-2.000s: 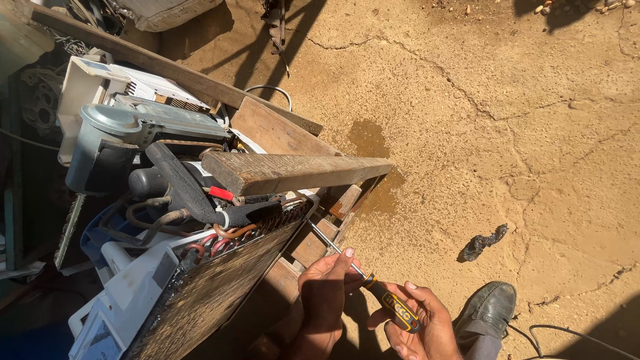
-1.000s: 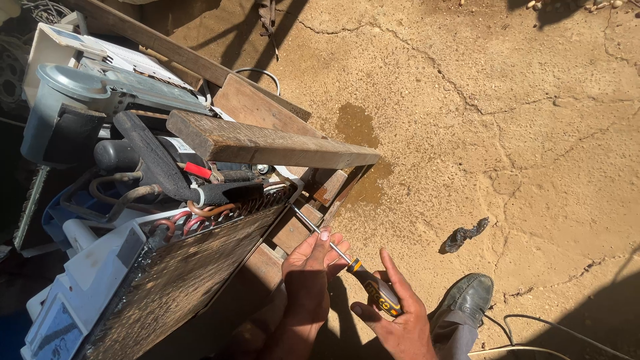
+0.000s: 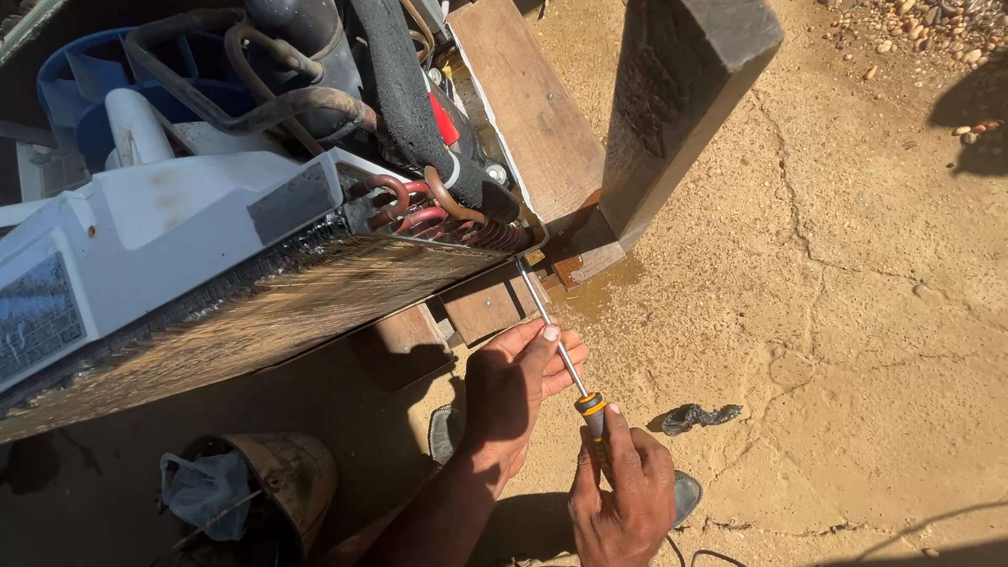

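My right hand (image 3: 626, 488) grips the black and yellow handle of a screwdriver (image 3: 571, 366). Higher up the steel shaft, the thumb and fingers of my left hand (image 3: 512, 386) pinch it. The screwdriver's tip touches or nearly touches the lower corner of an air conditioner's finned coil (image 3: 276, 307), just below the copper return bends (image 3: 417, 209). Beside the bends lies a pipe in black foam insulation (image 3: 409, 110) with a white tie. Further back are a dark compressor (image 3: 303, 63), a blue fan (image 3: 102, 87) and the white plastic housing (image 3: 189, 205).
The unit rests on a wooden pallet (image 3: 488, 303), with a wooden beam (image 3: 669, 118) rising at its corner. A bucket holding a plastic bag (image 3: 209, 488) stands lower left. Shoes, a black plastic scrap (image 3: 697, 419) and a cable (image 3: 709, 555) are on the cracked ground.
The view has shifted closer to the coil's corner. Both hands keep hold of the screwdriver, and my right hand has gone from spread fingers to a closed grip around its handle.
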